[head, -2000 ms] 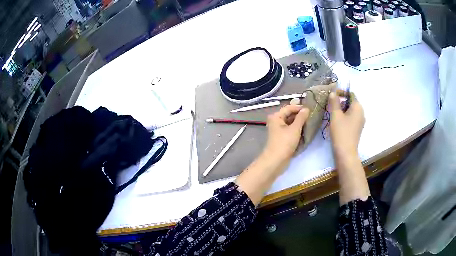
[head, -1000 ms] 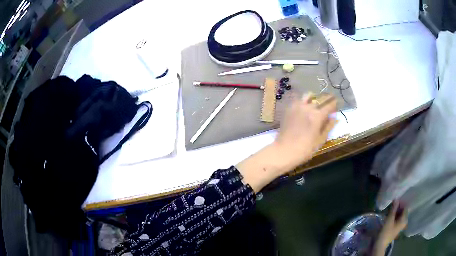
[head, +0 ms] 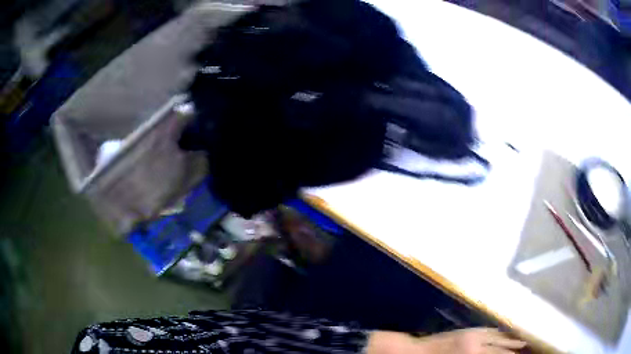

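Observation:
A large heap of black garments (head: 297, 104) lies over the table's left edge, with a dark cord loop at its right side. My left hand (head: 470, 341) is blurred at the bottom, at the table's front edge and partly cut off by the frame; its fingers point right, and whether it holds anything cannot be told. My right hand is out of the picture.
The grey-brown mat (head: 553, 290) at the right bears a dark red pencil (head: 569, 235), a white stick (head: 546, 261), a tan gauge card (head: 593, 285) and a black-rimmed round roll (head: 602, 192). A grey fabric-lined bin (head: 138, 166) and blue crate (head: 183, 228) stand left of the table.
The view has swung left, so the black heap is now central and the mat far right. My left hand has left the mat for the table's front edge. My right hand has gone from view.

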